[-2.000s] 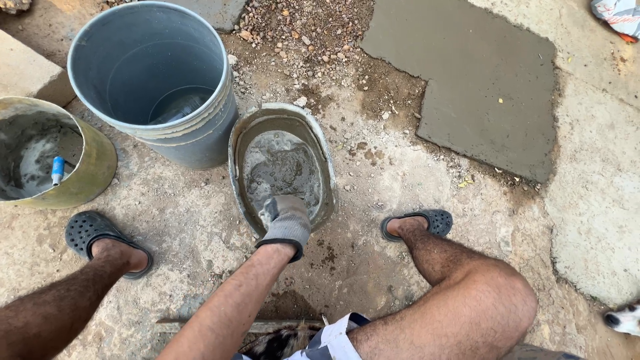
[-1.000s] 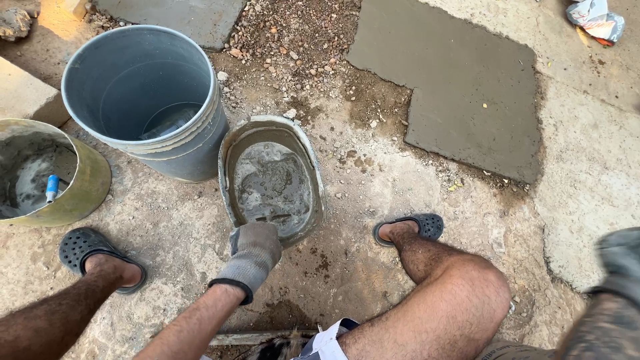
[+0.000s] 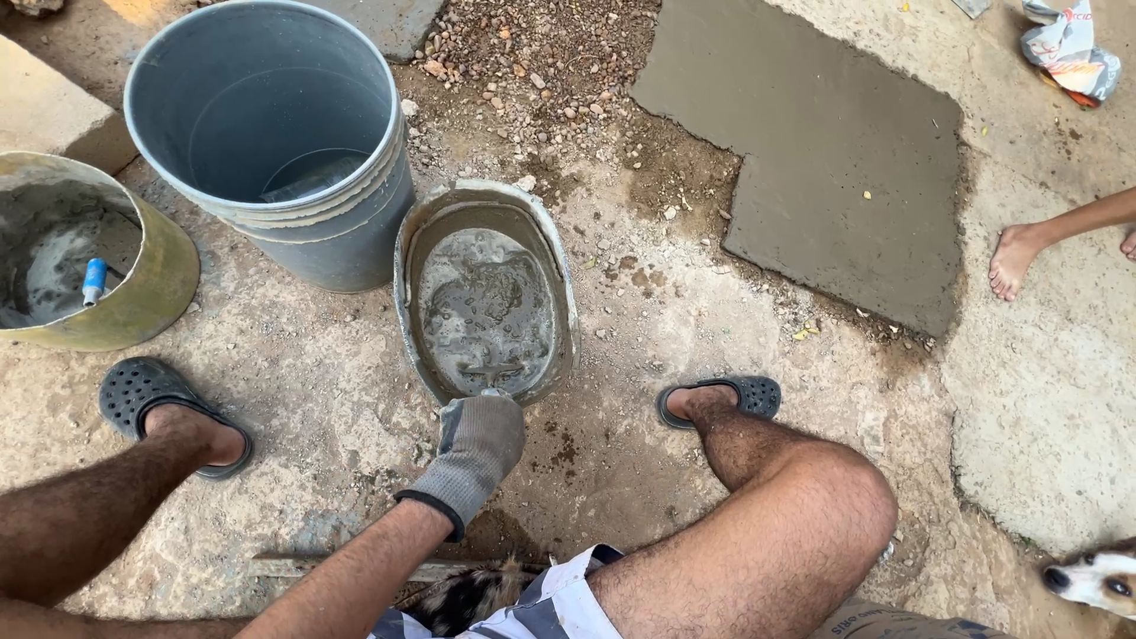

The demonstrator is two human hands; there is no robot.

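My left hand (image 3: 479, 444), in a grey work glove, is curled at the near rim of a cut-down oval plastic tub (image 3: 404, 293). A small pale piece shows just beyond the fingers; whether it belongs to a tool or the rim is unclear. Wet cement mix (image 3: 488, 311) lies in the tub. Left of the tub stands a large grey plastic bucket (image 3: 346, 248) with some liquid at its bottom. Farther left, a yellowish cut container (image 3: 160, 288), smeared with cement inside, holds a blue-capped object (image 3: 94, 280) against its wall. My right hand is out of view.
Smooth damp cement (image 3: 843, 177) covers ground at upper right, beside loose gravel (image 3: 550, 53). Another person's bare foot (image 3: 1014, 257) and a dog's head (image 3: 1096, 581) are at right. A crumpled bag (image 3: 1069, 53) lies beyond. Dark fur (image 3: 470, 599) shows by my shorts; concrete block (image 3: 53, 98) upper left.
My left hand has drawn back from inside the tub to its near rim. A dark blurred hand and forearm at the right edge one second ago are gone. Another person's bare foot now shows there.
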